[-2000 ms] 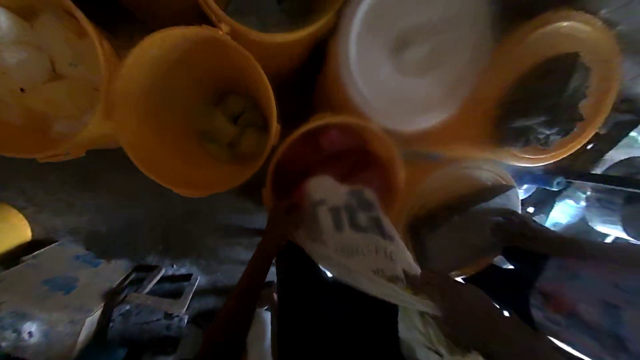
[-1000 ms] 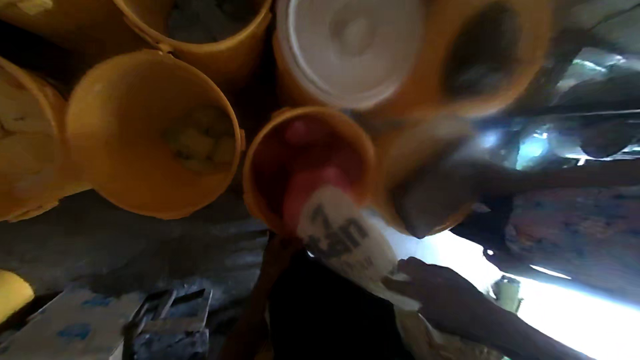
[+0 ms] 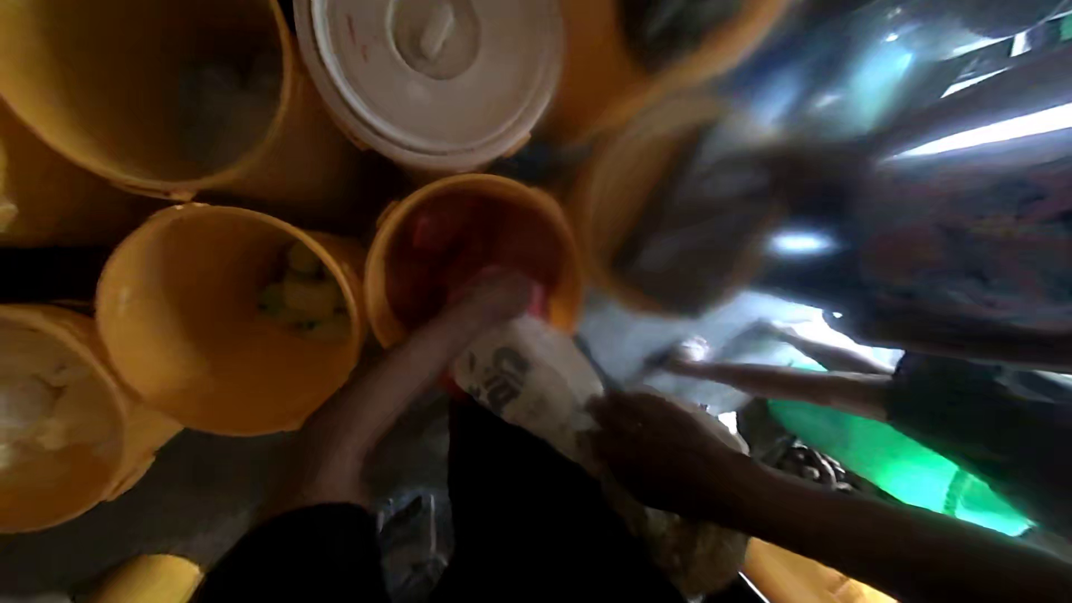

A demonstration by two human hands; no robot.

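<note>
A white printed woven sack [image 3: 536,368] slants down from a small orange bucket [image 3: 569,276] with dark red or pink contents. My left hand [image 3: 502,293], below a black sleeve, reaches over the bucket's near rim to the sack's upper end. Blur hides its fingers, so its hold is unclear. Lower down, my right hand [image 3: 636,444] grips the side of the sack; its forearm comes in from the lower right. Pink material shows beside my left hand at the sack's end.
Several orange buckets [image 3: 226,419] with pale contents stand at left. A white-lidded bucket [image 3: 511,109] is behind. At right, a co-worker's blurred arm [image 3: 804,184] reaches over another bucket [image 3: 603,184]. Another person's arm [image 3: 770,381] extends near a green basin [image 3: 888,461].
My left hand has moved from beside the sack to over its upper end at the bucket. My right hand stays on the sack. The view has shifted, showing another person and a green basin.
</note>
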